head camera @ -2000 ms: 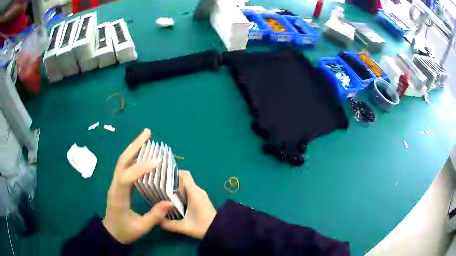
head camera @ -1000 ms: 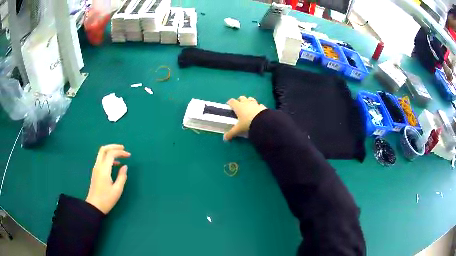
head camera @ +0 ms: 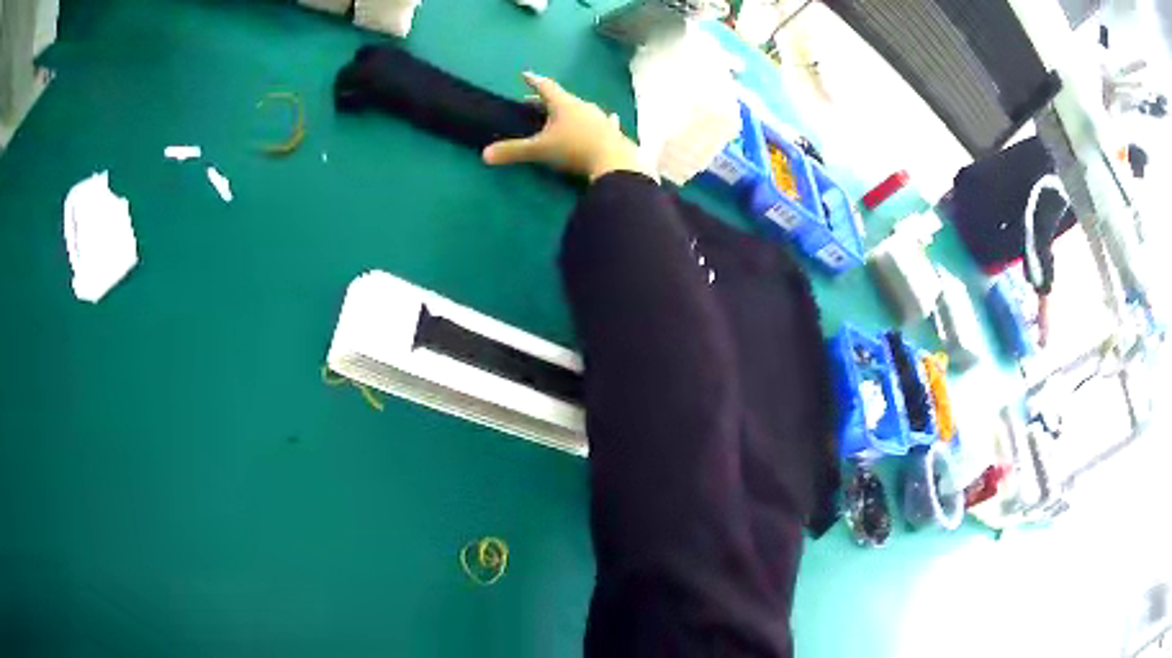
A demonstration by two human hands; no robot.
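Observation:
My right hand [head camera: 566, 133] reaches across the bench and rests on the right end of the thick black strap bundle [head camera: 431, 103], thumb and fingers spread over it; whether it grips is unclear. A stack of white packaging cards [head camera: 386, 337] with a long black panel lies in front of me, its right end hidden by my right sleeve. The sheet of black straps [head camera: 771, 347] lies partly under and behind my sleeve. My left hand is not in view.
Rubber bands [head camera: 485, 560] lie near the stack, and another loop [head camera: 285, 126] lies farther back. White scraps [head camera: 100, 238] are at the left. Blue bins [head camera: 869, 401] and a clear round tub [head camera: 933, 489] stand at the right. A white carton [head camera: 681, 109] stands behind my hand.
My right hand has left the card stack and moved back to the black bundle. My left hand has gone out of view. The camera view has turned and shifted.

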